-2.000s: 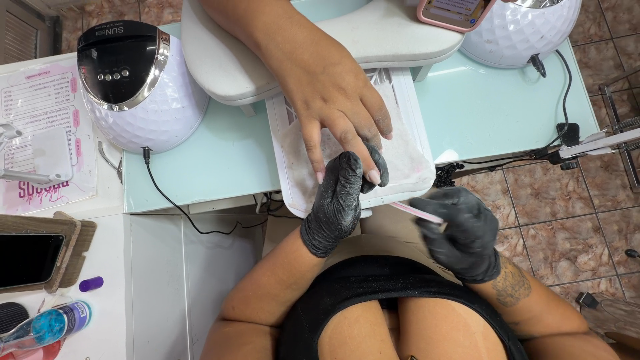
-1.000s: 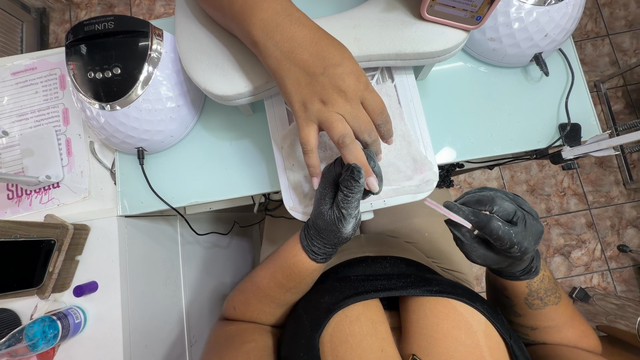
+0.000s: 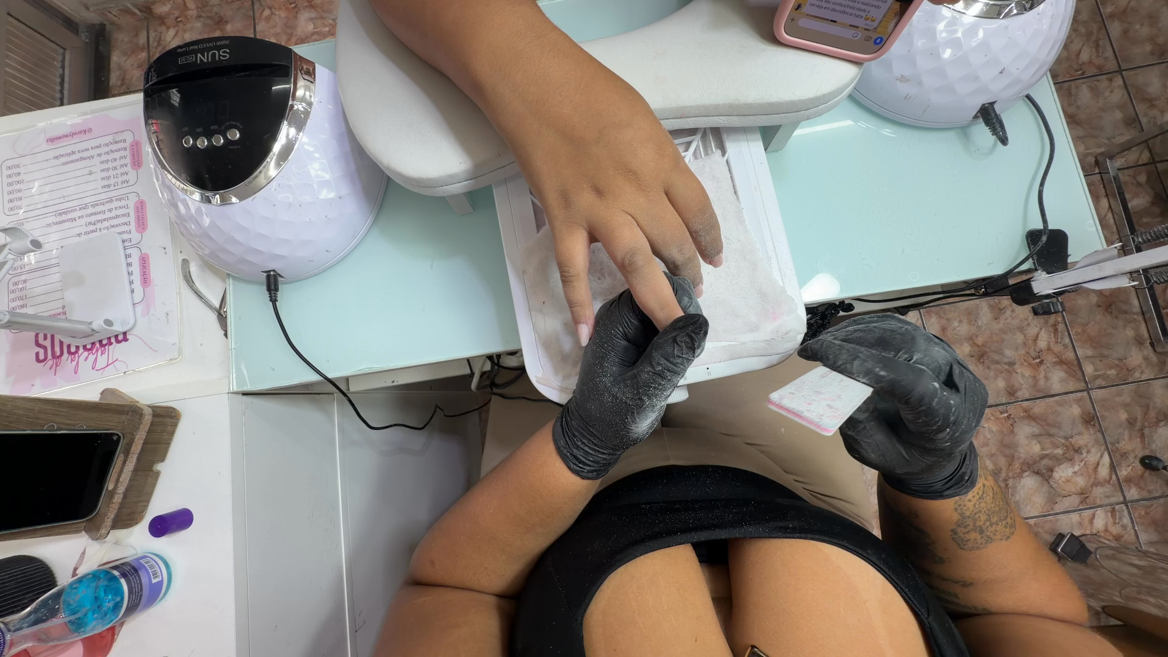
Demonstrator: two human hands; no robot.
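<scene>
My left hand (image 3: 630, 374), in a black glove dusted with white powder, grips one finger of another person's hand (image 3: 620, 173) near its tip. That hand reaches down from the top over a white dust collector tray (image 3: 757, 265) coated in pale dust. To the right, my right hand (image 3: 903, 397), also in a dusty black glove, holds a nail file (image 3: 821, 399) by one end. Its speckled white face and pink edge show, apart from the other person's fingers. Part of the file is hidden by my right fingers.
White nail lamps (image 3: 265, 210) stand left and right of a padded armrest (image 3: 730, 64). A pink-cased phone (image 3: 844, 27) is at the top. At left lie a printed sheet (image 3: 82, 338), a dark phone (image 3: 55, 479), a purple cap (image 3: 171, 522) and a bottle (image 3: 100, 598). Black cables cross the glass tabletop (image 3: 429, 301).
My right hand has moved away from the other person's fingers, and the file has turned from edge-on to showing its broad face. My left thumb has shifted over the held fingertip.
</scene>
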